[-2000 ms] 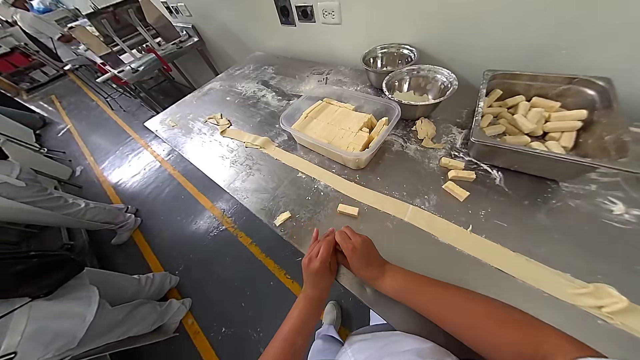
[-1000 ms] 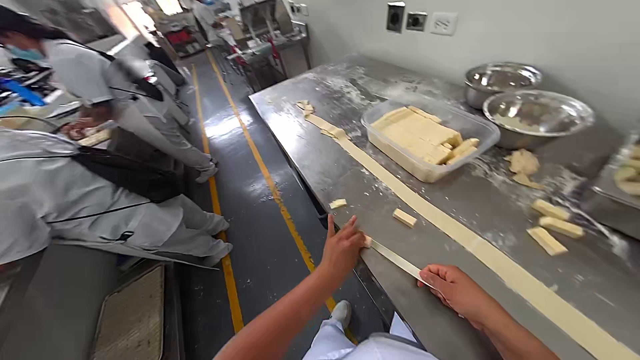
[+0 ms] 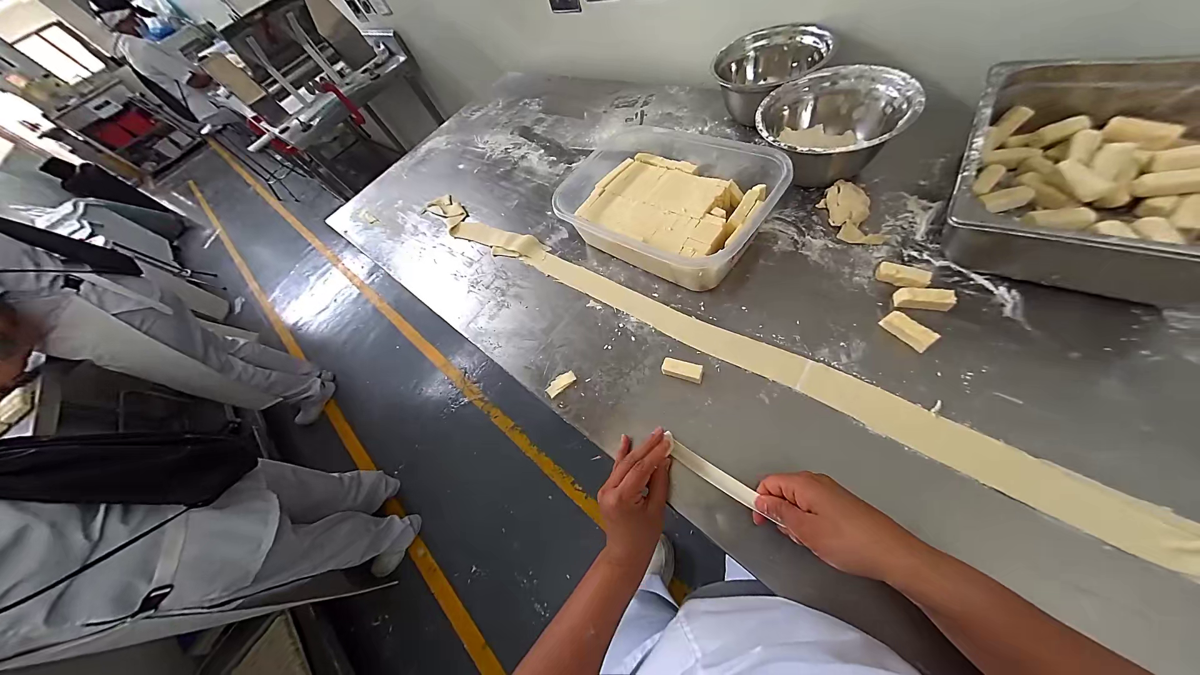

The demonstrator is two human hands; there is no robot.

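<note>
A narrow pale strip of dough (image 3: 714,472) stretches between my hands near the table's front edge. My left hand (image 3: 639,478) has its fingers at one end of the strip, where a small pale piece sits at the fingertips. The other end is pinched in my right hand (image 3: 797,506). Beyond them a long flat dough sheet (image 3: 675,323) runs diagonally across the steel table. One cut stick (image 3: 682,370) and a small scrap (image 3: 561,383) lie on the near side of that sheet.
Behind the sheet stand a plastic tub of cut sticks (image 3: 717,272), two steel bowls (image 3: 825,169) and a steel pan (image 3: 1041,258) of wrapped or rolled pieces. Loose sticks (image 3: 924,298) and a dough scrap (image 3: 846,203) lie between. People in pale clothing (image 3: 178,553) are at the left, across the aisle.
Two seconds ago my hands were together at the table edge with no strip showing; now they are apart with a strip between them. The view has swung right and back.
</note>
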